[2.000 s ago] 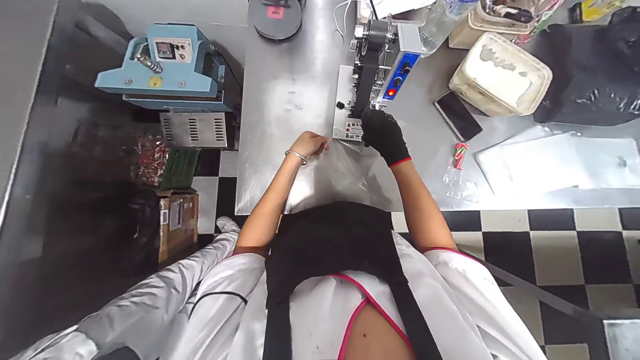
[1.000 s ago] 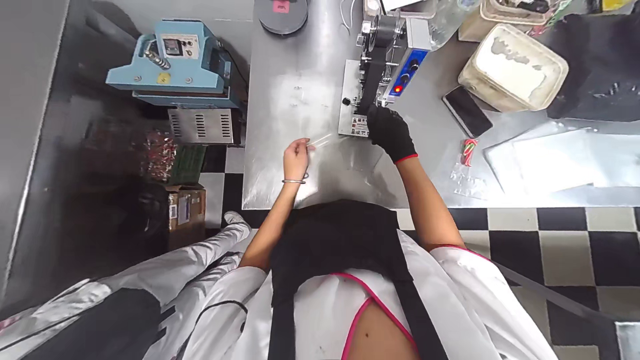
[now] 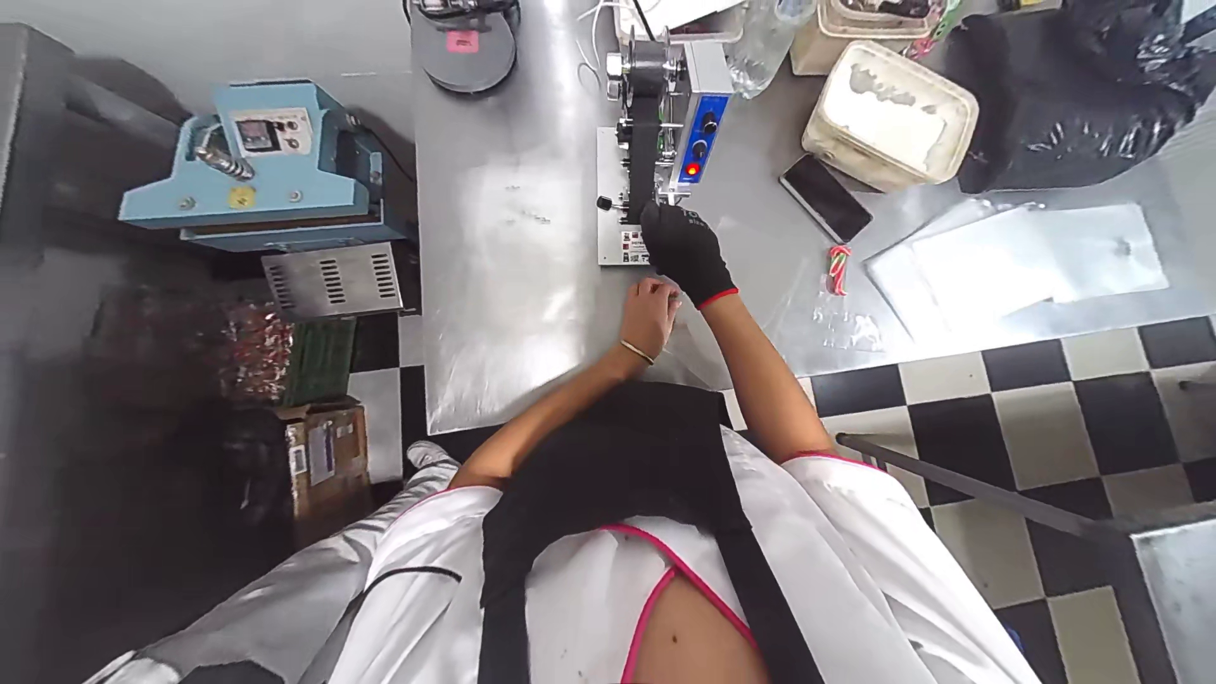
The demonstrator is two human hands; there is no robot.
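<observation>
My right hand (image 3: 686,249), in a black glove with a red cuff, is at the front end of a benchtop coding machine (image 3: 646,133) with a blue control panel and a lit red light. Its fingertips are hidden under the glove, so its grip cannot be told. My bare left hand (image 3: 651,315), with a thin band at the wrist, lies just below the machine's white base plate (image 3: 613,249), close to the glove. Its fingers are bent, and whether they hold the thin clear plastic near them cannot be told.
Right of the machine lie a phone (image 3: 826,199), a red-and-green wrapped sweet (image 3: 838,270), clear plastic sheets (image 3: 1035,261), a tub of white stuff (image 3: 893,114) and a black bag (image 3: 1054,104). At left stands a blue heat press (image 3: 275,171). A round grey device (image 3: 465,57) sits behind on the steel table (image 3: 503,285).
My left hand has moved right, from apart on the steel surface to close beside the gloved right hand. The right hand stays at the machine's front end.
</observation>
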